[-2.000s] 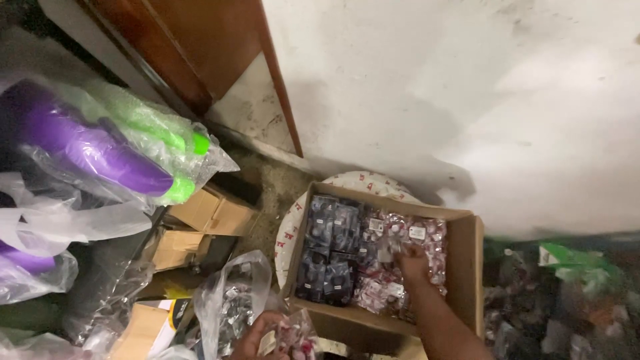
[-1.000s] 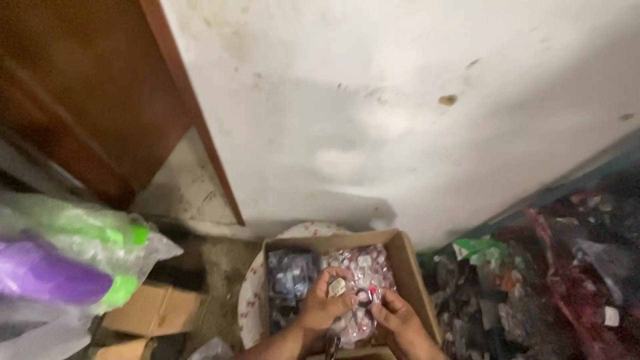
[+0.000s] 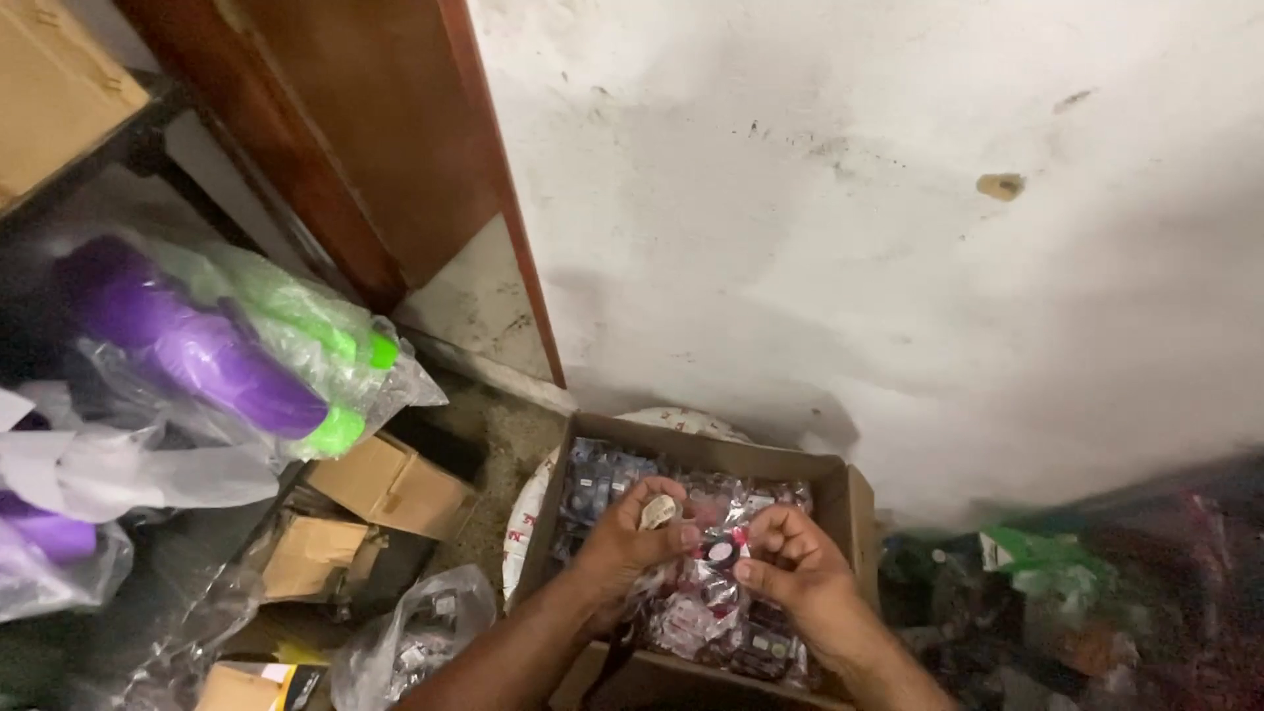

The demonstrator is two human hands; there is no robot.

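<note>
My left hand [image 3: 632,538] and my right hand [image 3: 795,568] hold a small clear plastic packet [image 3: 723,551] between them, over an open cardboard box [image 3: 721,449]. The packet has red and dark parts and a round pale spot. A pale, oval tag-like piece [image 3: 658,511] shows at my left fingers. Inside the box, packets with dark contents [image 3: 597,479] lie at the left, and packets with pinkish-red contents [image 3: 691,617] fill the middle. More dark packets [image 3: 765,642] lie near the front right. My forearms hide part of the box's near side.
Purple and green items in clear plastic [image 3: 227,365] jut in at the left. Below them are small cardboard boxes [image 3: 395,484] and a clear plastic bag [image 3: 415,642]. A white wall [image 3: 790,247] rises behind the box. Heaped bagged goods [image 3: 1066,592] lie at the right.
Two seconds ago my right hand was down among the reddish packets and my left hand was near the box's front left. Both hands have since come together over the box.
</note>
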